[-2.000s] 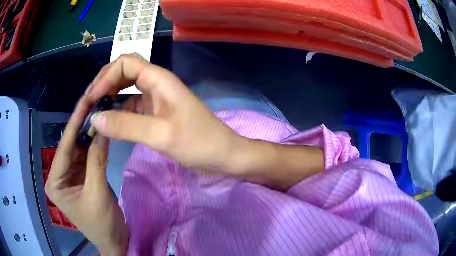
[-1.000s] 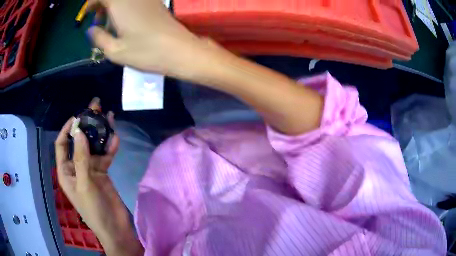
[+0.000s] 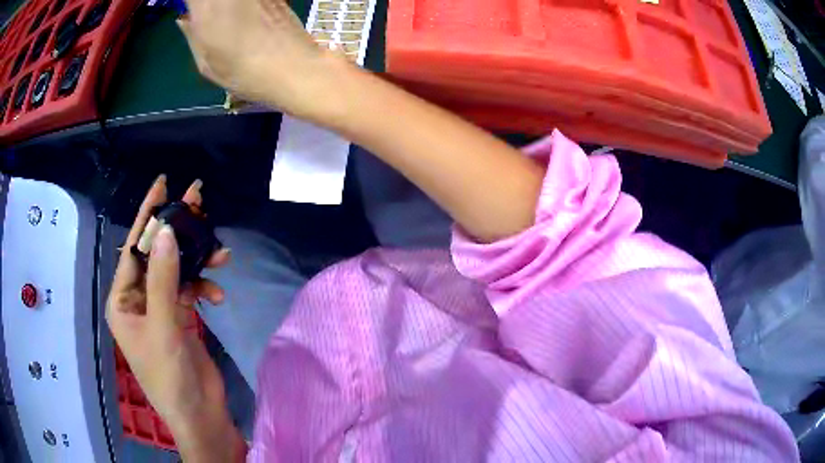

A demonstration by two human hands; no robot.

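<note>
My left hand (image 3: 158, 307) holds a black rounded device housing (image 3: 185, 242) above the lap, with the thumb on its near side. A small pale piece (image 3: 149, 235) shows beside the thumb tip. My right hand (image 3: 249, 54) is at the top of the view over the bench, back of the hand up. A bit of the blue stick (image 3: 172, 4) shows at its fingers, cut off by the top edge; whether the fingers grip it is not visible. The white liner sheet (image 3: 310, 167) with tan rectangles lies partly under the right wrist and overhangs the bench edge.
A red-orange foam tray stack (image 3: 579, 108) is at the upper right. A red tray (image 3: 86, 113) with black units is at the upper left. A white machine panel (image 3: 54, 262) with buttons is at the left, with a low red tray (image 3: 140, 407) beside it. White strips (image 3: 780, 54) lie at the far right.
My right hand has left the housing and moved up to the bench. My left hand keeps the housing, now more openly visible. The bench and trays have shifted right in view.
</note>
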